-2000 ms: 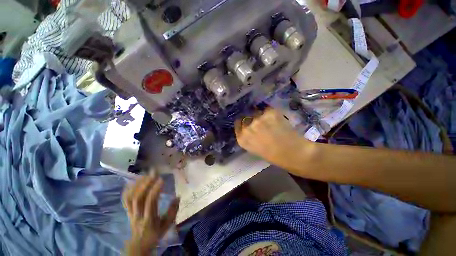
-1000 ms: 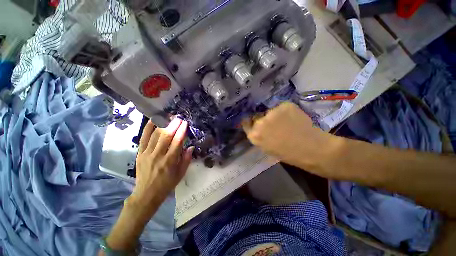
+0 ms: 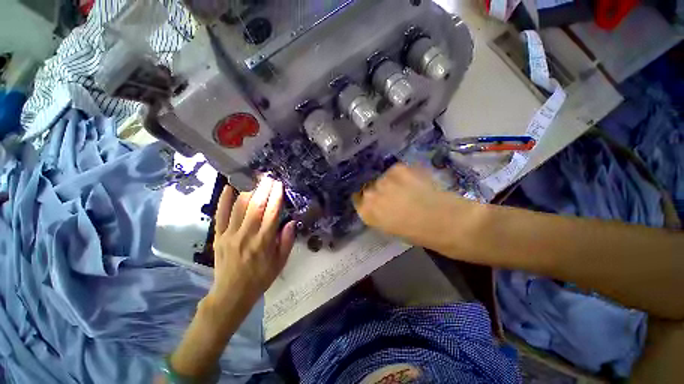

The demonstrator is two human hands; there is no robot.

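The grey overlock machine (image 3: 202, 112) stands in front of me, with a red oval badge and a row of pale tension knobs (image 3: 360, 105). Its dark, shiny looper area (image 3: 322, 191) is exposed below them. My left hand (image 3: 251, 232) lies at the needle area, fingertips in the bright lamp light, thumb apart; I cannot tell whether the fingertips hold anything. My right hand (image 3: 397, 202) is curled at the right part of the looper area; what its fingers hold, if anything, is hidden. The silver cloth plate (image 3: 176, 225) is swung out left of my left hand.
Light blue-grey cloth (image 3: 90, 255) is heaped on the left, striped cloth (image 3: 67, 71) behind it. Thread snips (image 3: 495, 142) with orange-red and blue handles lie right of the machine beside a white tape measure (image 3: 544, 112). A box of blue-grey pieces (image 3: 577, 315) stands at the right.
My left hand has moved up and right from beside the cloth to the needle area, and stayed there over the last second. My right hand has shifted only slightly at the looper area.
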